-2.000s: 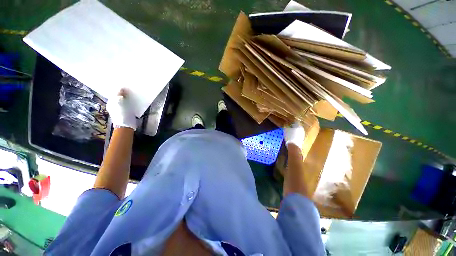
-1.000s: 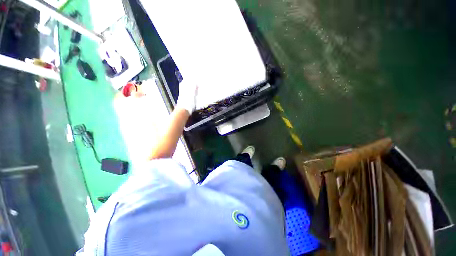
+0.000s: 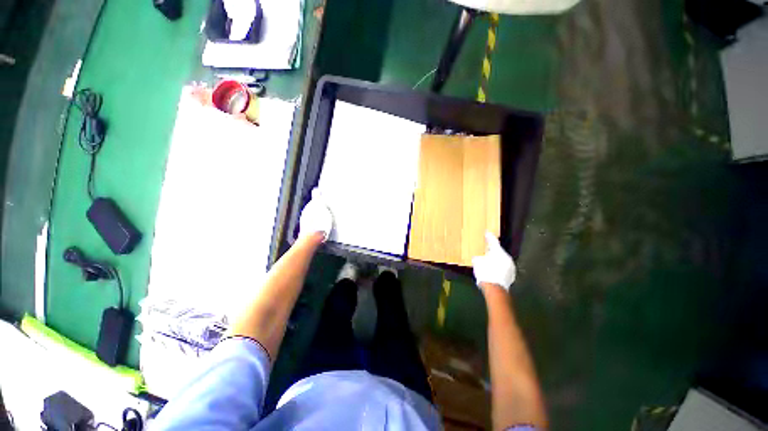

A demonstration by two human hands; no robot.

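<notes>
The large black packing tray (image 3: 524, 181) stands beside the bench. A white sheet (image 3: 370, 181) lies in its left part. A brown cardboard divider (image 3: 455, 198) lies in its right part, beside the sheet. A narrow strip of dark contents shows above the divider. My left hand (image 3: 317, 220), in a white glove, is at the sheet's lower left corner; whether its fingers grip the sheet is unclear. My right hand (image 3: 494, 265), in a white glove, holds the divider's lower right corner with the thumb on top.
The green bench (image 3: 160, 109) at left carries power adapters (image 3: 114, 226) with cords, a white sheet (image 3: 223, 185), a red tape dispenser (image 3: 232, 97) and crinkled plastic bags (image 3: 181, 324). A round stool seat (image 3: 522, 4) is beyond the tray.
The view has turned and now faces the tray. The white sheet, earlier held over the tray, now lies inside it. The right hand has come into view with a cardboard divider.
</notes>
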